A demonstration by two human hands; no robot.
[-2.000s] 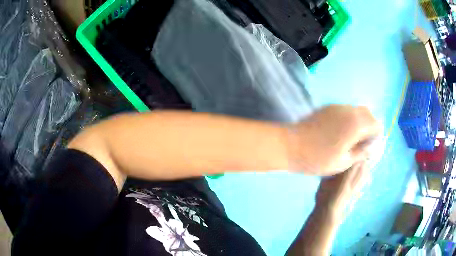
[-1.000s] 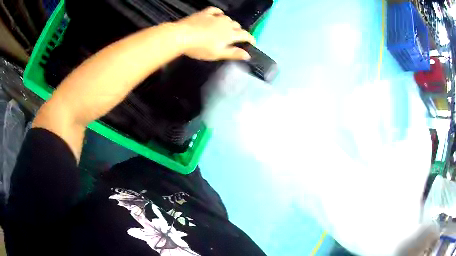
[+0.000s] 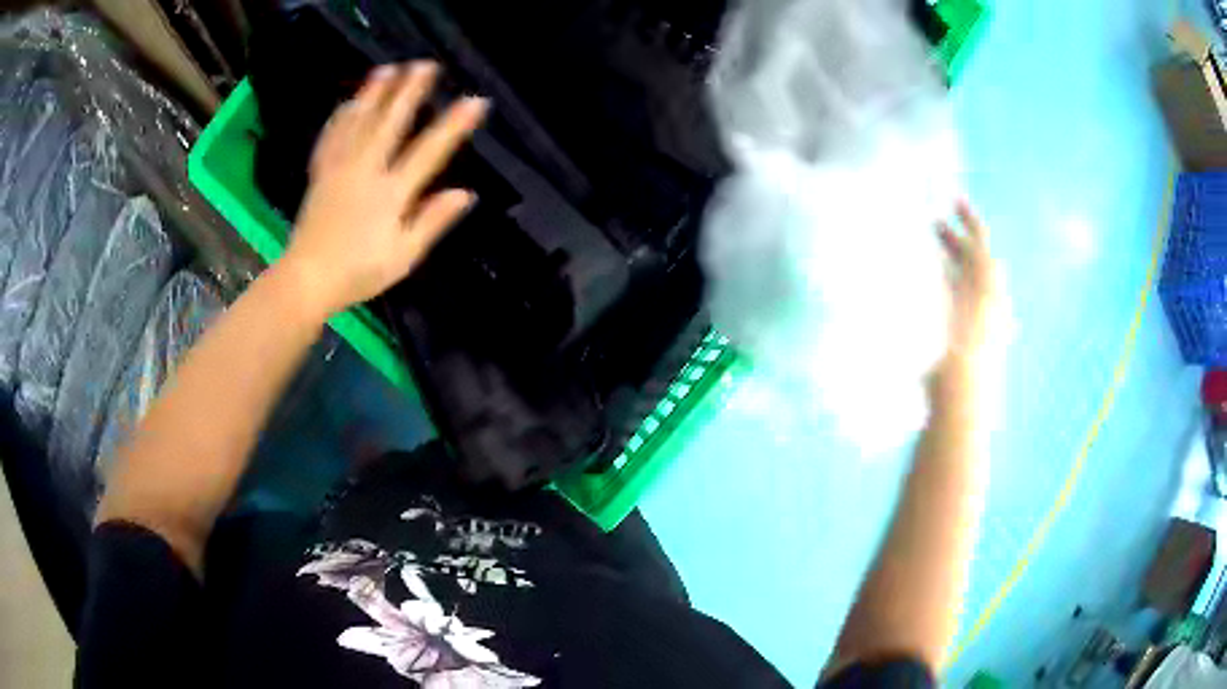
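Observation:
Black plastic housings (image 3: pixel 538 202) lie nested in a green crate (image 3: pixel 673 428); some rest over its near rim. My left hand (image 3: pixel 370 195) is over the housings at the crate's left side, fingers spread, holding nothing. A whitish, crumpled poly bag (image 3: pixel 834 202) is puffed out over the crate's right side and the floor beside it, blurred and overexposed. My right hand (image 3: pixel 962 289) is at the bag's right edge with bent fingers, gripping the film; the exact grip is partly hidden by glare.
Grey bagged housings (image 3: pixel 101 269) lie in rows at the left, with shiny stretch film (image 3: pixel 148 101) along their edge. A blue crate (image 3: pixel 1198 263) and an open carton (image 3: pixel 1195 101) stand at the far right. A yellow line (image 3: pixel 1076 471) crosses the light blue floor.
My left hand has let go of the black housing end and moved left, fingers spread. My right hand has come up from the lower right, and the bag is now bunched nearer the crate.

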